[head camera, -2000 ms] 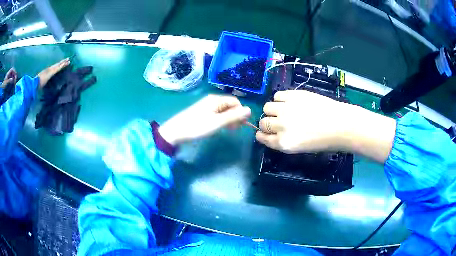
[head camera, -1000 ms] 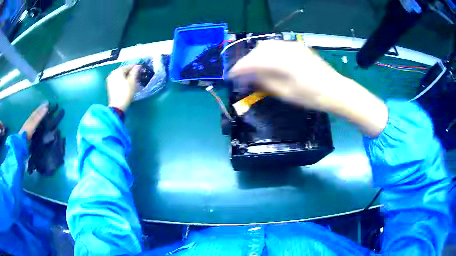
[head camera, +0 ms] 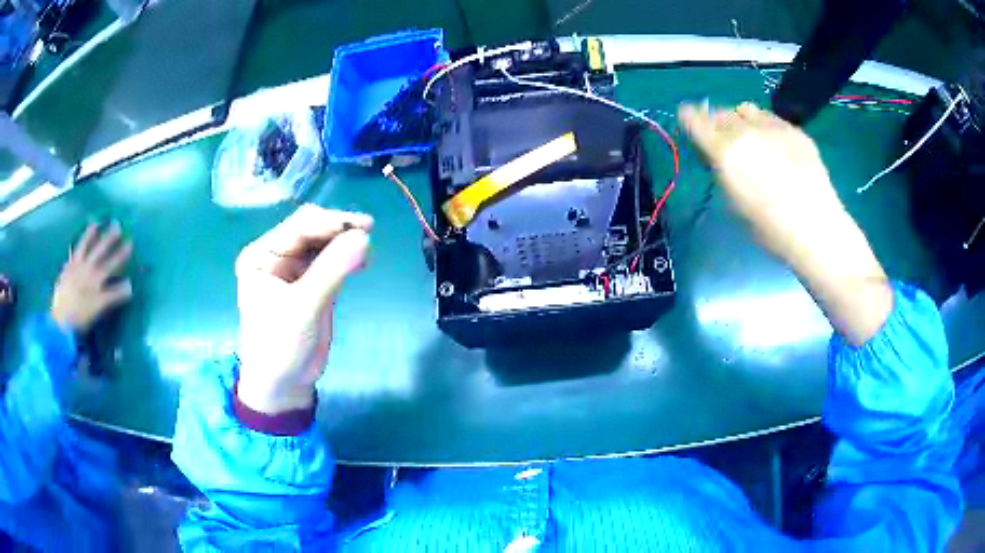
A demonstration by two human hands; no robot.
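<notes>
The black device housing lies open on the green bench in front of me, with a perforated silver-grey plate inside. An orange-yellow flat cable lies across it. Thin leads with a small connector stick out at its left side. A red and white wire loops past its right side. My left hand is left of the housing, thumb and finger pinched on a tiny dark part. My right hand is raised right of the housing, slightly blurred, with no thing visible in it.
A blue bin of dark screws touches the housing's back left. A clear bag with dark parts lies beside it. Another person's hand is on the bench at far left. A black screwdriver hangs at back right. Another black unit stands at far right.
My left hand has come back from the clear bag towards me. My right hand has moved off the housing to the right, uncovering its inside. The housing and bin appear farther left in view.
</notes>
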